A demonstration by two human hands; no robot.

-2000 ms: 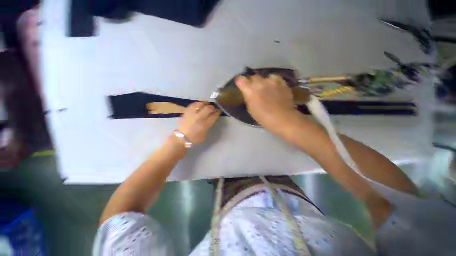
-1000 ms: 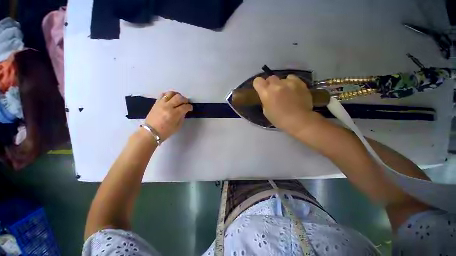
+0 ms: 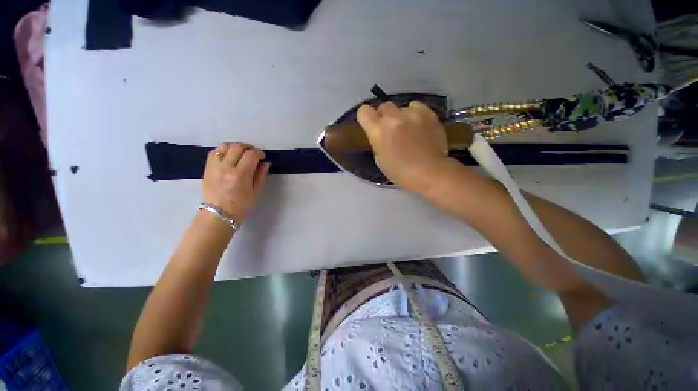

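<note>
A long navy-black fabric strip (image 3: 298, 160) lies flat across the white table, wider at its left end. My left hand (image 3: 232, 179) rests on the strip left of the iron, fingers bent against its upper edge; whether it pinches the cloth is hidden. My right hand (image 3: 406, 145) is closed round the brown handle of the steam iron (image 3: 352, 155). The iron stands on the strip, its tip pointing left, and hides part of it. The strip shows again right of the iron, with a thin pale line in it. The tan template is not visible.
Dark cloth pieces (image 3: 264, 11) lie at the table's far edge. Gold ribbed hoses (image 3: 509, 122) run right from the iron into a camouflage wrap (image 3: 593, 107). Shears (image 3: 639, 44) lie at the far right. The white table's (image 3: 153, 256) front edge is close to my waist. A blue crate (image 3: 34, 359) is lower left.
Since two seconds ago, my left hand has moved left along the strip, and the tan template no longer shows. My right hand still holds the iron on the strip. The camera view has shifted.
</note>
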